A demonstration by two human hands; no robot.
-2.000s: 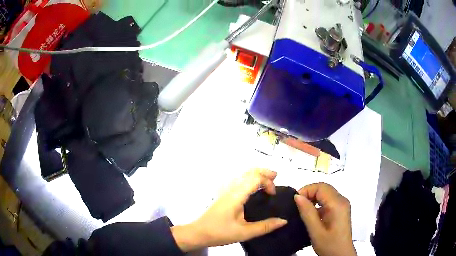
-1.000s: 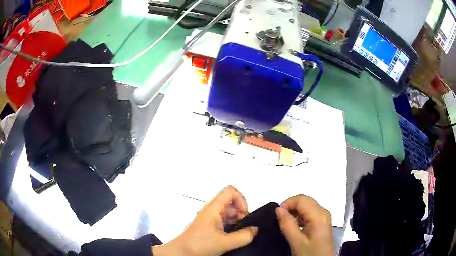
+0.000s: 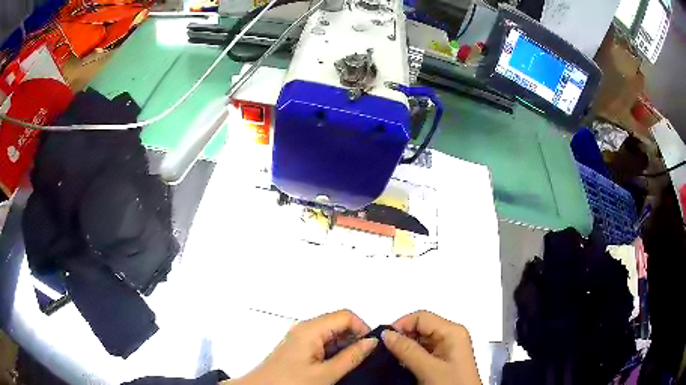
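A small black fabric piece (image 3: 378, 368) is pinched between both hands at the bottom centre, its lower part cut off by the picture's edge. My left hand (image 3: 320, 352) grips its left top edge with thumb and fingers. My right hand (image 3: 435, 350) grips its right top edge, close beside the left. The white template sheet (image 3: 226, 278) lies under the hands. The sewing template (image 3: 368, 227), with yellow, reddish-brown and black patches, lies below the blue cover of the machine head (image 3: 338, 143). The needle area (image 3: 325, 216) is partly hidden by the cover.
The left fabric pile (image 3: 98, 195) lies at left, the right fabric pile (image 3: 575, 301) at lower right. A pale grey rod (image 3: 194, 147) and a switch box (image 3: 254, 113) stand left of the head. The control panel (image 3: 541, 68) is upper right. A white cable (image 3: 162, 113) crosses upper left.
The view has shifted, so the machine sits further left. The hands have come closer together on the black piece, which has gone from spread flat to raised and gathered between the fingertips.
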